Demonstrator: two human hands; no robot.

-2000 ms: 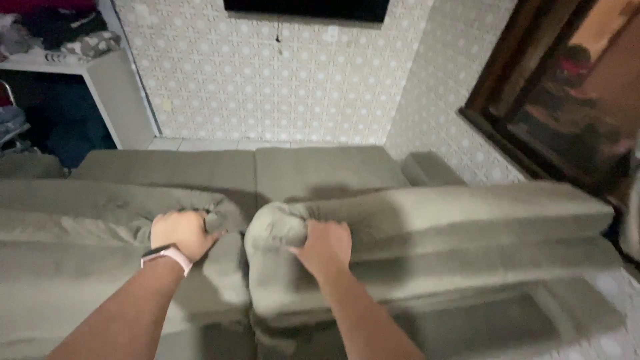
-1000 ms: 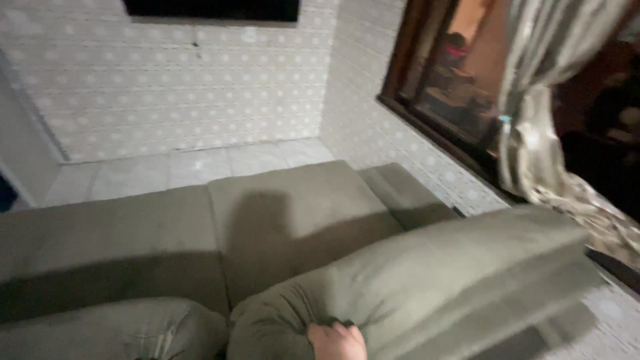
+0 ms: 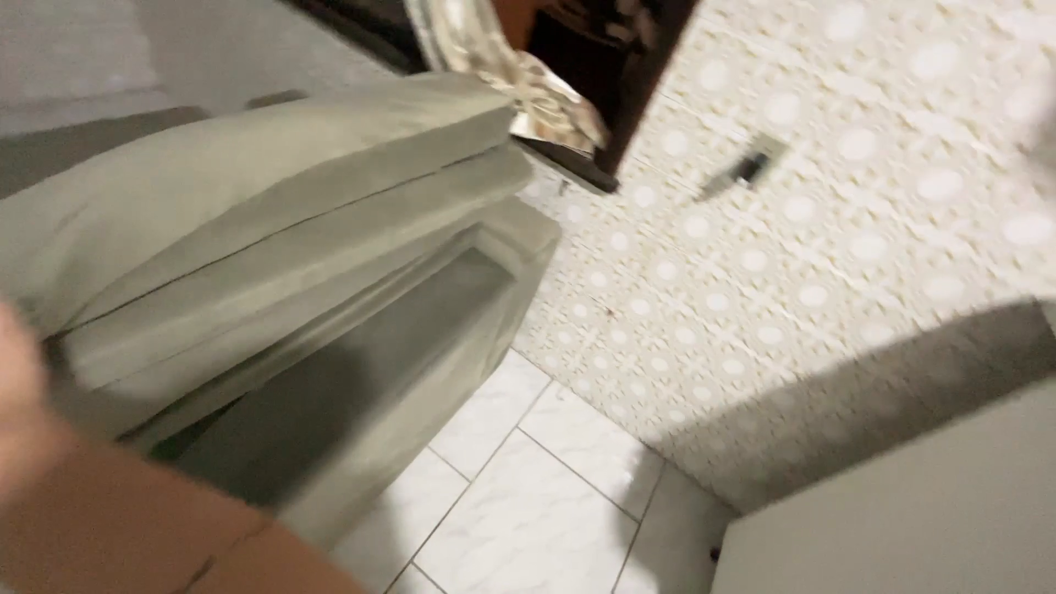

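The grey-green fabric sofa [image 3: 313,181] spans the left half of the view, its back and far end toward me. My right hand [image 3: 21,396], blurred and cut by the left edge, is at the sofa back; its fingers are out of sight, so its grip cannot be made out. The right forearm crosses the lower left corner. My left hand is out of view.
Beyond the sofa end, a patterned curtain [image 3: 561,107] hangs at a dark wooden frame [image 3: 652,91]. A wall outlet [image 3: 755,165] is on the patterned wall [image 3: 767,264]. White floor tiles [image 3: 528,511] lie beside a pale panel [image 3: 899,503] at lower right.
The view has swung far to the right. My left hand, on the sofa back two seconds ago, is out of view. My right hand is now at the left edge.
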